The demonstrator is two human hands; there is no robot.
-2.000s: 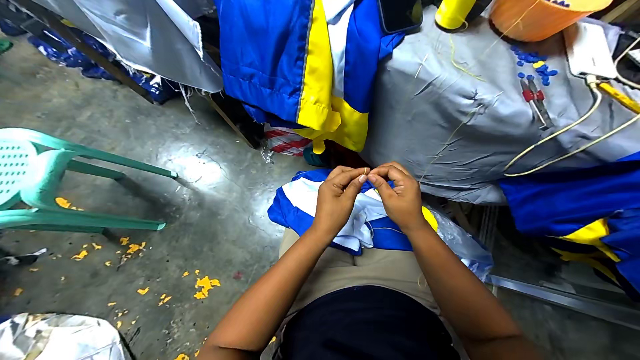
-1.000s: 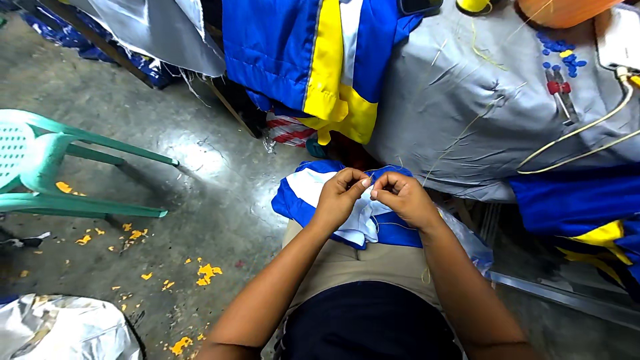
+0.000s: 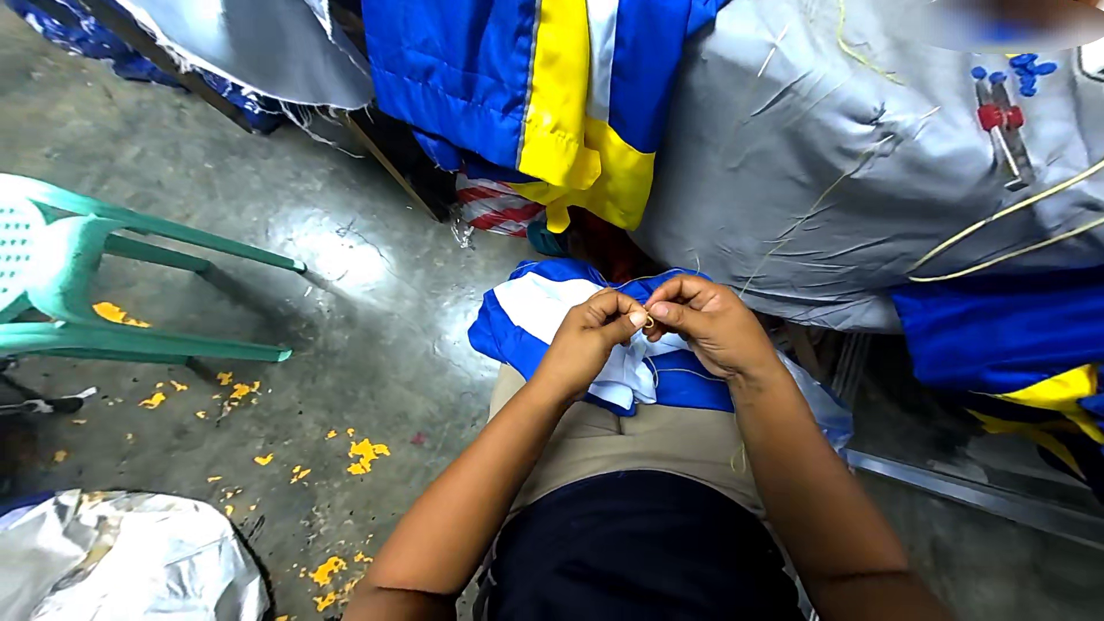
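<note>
My left hand (image 3: 601, 332) and my right hand (image 3: 709, 325) meet fingertip to fingertip above my lap, pinching a small loop of yellowish thread (image 3: 649, 321) between them. Whether a needle is there too cannot be told. Beneath the hands a blue and white cloth garment (image 3: 539, 304) lies bunched on my thighs, and loose thread trails over it. Another strand rises from near my right hand to the grey cloth-covered table (image 3: 776, 190).
Blue and yellow garments (image 3: 552, 95) hang at the table's left edge. Thread snips (image 3: 1005, 138) lie on the table near small blue pieces (image 3: 1026, 73). A green plastic chair (image 3: 65, 267) stands at left, a silvery bundle (image 3: 147, 552) lower left. Orange scraps (image 3: 366, 455) dot the floor.
My hands have stayed together above the lap garment while their fingertips shifted. A small thread loop now shows between them. The view has tilted slightly away from the table's far part.
</note>
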